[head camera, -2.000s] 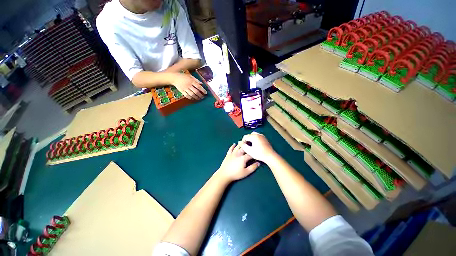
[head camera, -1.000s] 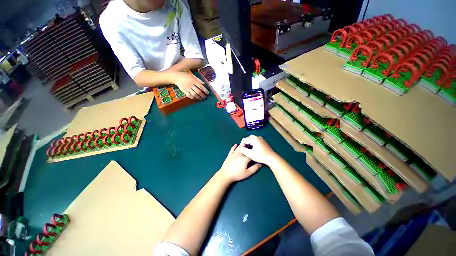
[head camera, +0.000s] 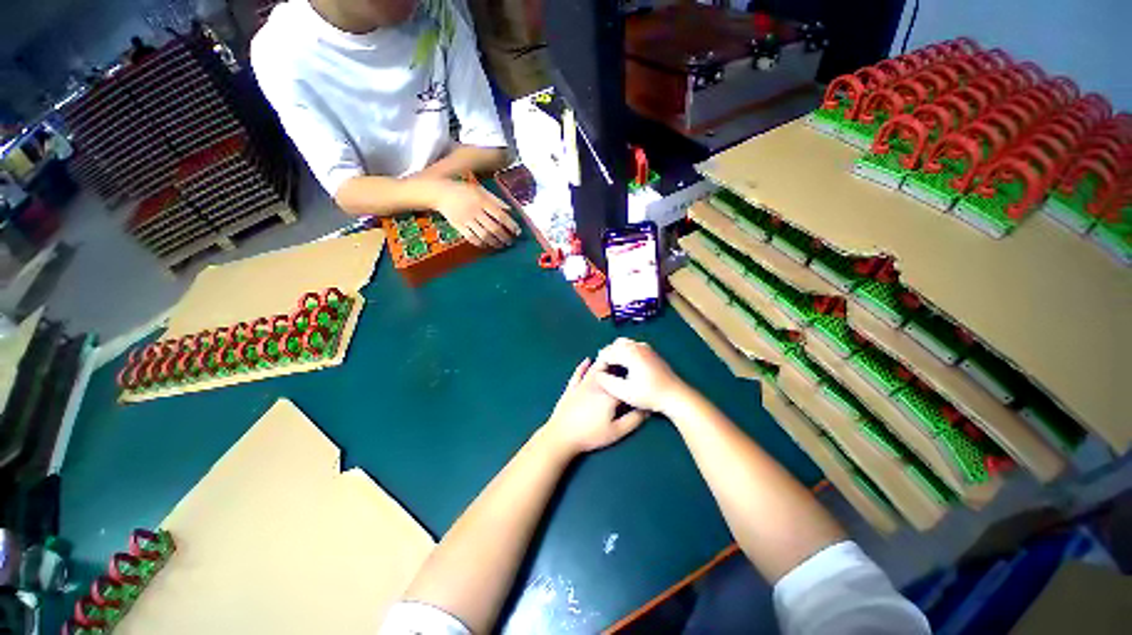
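My left hand (head camera: 591, 411) and my right hand (head camera: 641, 376) are bare and folded together above the green table (head camera: 459, 385). The right fingers lie over the left fingers. No workpiece shows in either hand; the space between the palms is hidden. A black smartphone (head camera: 633, 275) with a bright screen stands upright just beyond my hands. A small red-and-white item (head camera: 575, 267) is beside it.
Cardboard at left (head camera: 248, 478) carries red-looped green pieces (head camera: 124, 577); another sheet holds rows (head camera: 236, 341). Loaded sheets (head camera: 795, 168) are stacked at right. Opposite, a person's hand (head camera: 478, 213) rests on the orange-red fixture (head camera: 428, 258). A dark post (head camera: 593, 112) stands behind the phone.
My right fingers have settled a little more closely over my left hand. The view has shifted slightly.
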